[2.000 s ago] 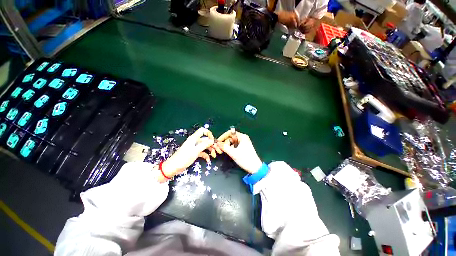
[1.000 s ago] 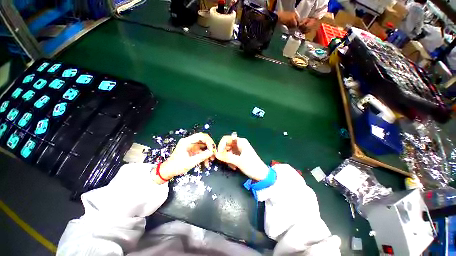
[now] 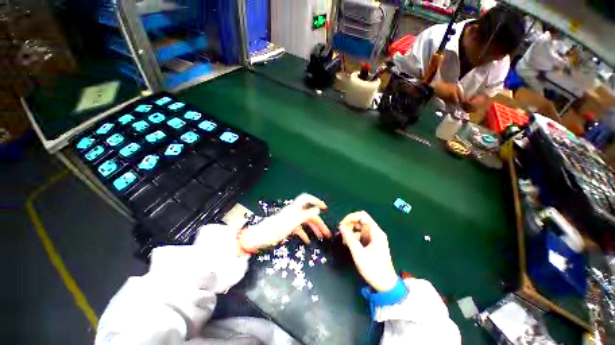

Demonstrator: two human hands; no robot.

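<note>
My left hand (image 3: 288, 225) is over the pile of small white-silver pieces (image 3: 286, 264), fingers spread downward, with nothing visible in them. My right hand (image 3: 367, 244) is just right of it, thumb and fingers curled together; whether they hold a small part cannot be told. Small dark parts (image 3: 332, 251) lie between and below the hands, partly hidden. One teal unit (image 3: 402, 205) lies alone on the green mat above my right hand. The black tray (image 3: 202, 176) at the left holds rows of teal units (image 3: 156, 137).
A beige block (image 3: 237, 214) lies beside the tray. A wooden-edged board with a blue bin (image 3: 556, 264) stands at the right, a clear plastic bag (image 3: 516, 322) at lower right. A white tape roll (image 3: 361, 90) and black bundle (image 3: 403, 101) stand at the back, near a seated person (image 3: 465, 60).
The view has turned left, so the bench things sit further right and lower. My hands have moved apart, and my left fingers have opened.
</note>
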